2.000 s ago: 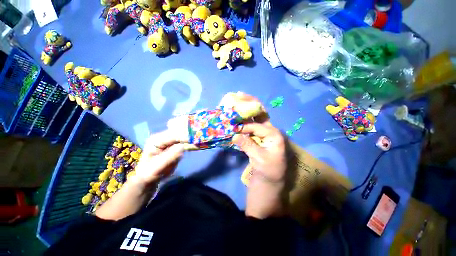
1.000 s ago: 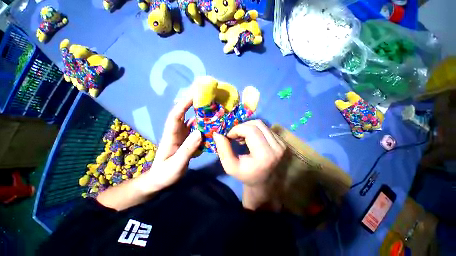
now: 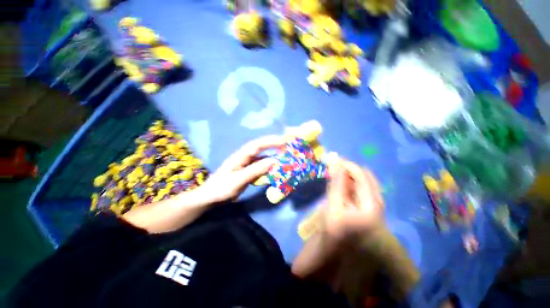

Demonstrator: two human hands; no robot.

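Note:
A small yellow plush doll in a blue, red and white floral outfit [image 3: 297, 165] is held above the blue table, tilted, with yellow limbs showing at its top and lower left. My left hand [image 3: 244, 168] grips it from the left side. My right hand [image 3: 354, 195] is blurred at the doll's right edge, fingers bent together; whether it pinches the cloth cannot be told. Part of the brown cardboard [image 3: 310, 224] shows beside my right wrist, mostly hidden by the arm.
A blue crate [image 3: 78, 135] of small yellow and purple dolls [image 3: 154, 174] stands at left. Larger dolls [image 3: 333, 66] lie at the far side, one [image 3: 148, 55] at upper left, another [image 3: 449, 198] at right. Bags of white [image 3: 422, 93] and green pieces [image 3: 500, 129] lie at upper right.
The view has shifted and blurred; the table things appear turned and displaced. The doll is tilted differently in my left hand. My right hand has moved from the outfit's front to its right edge.

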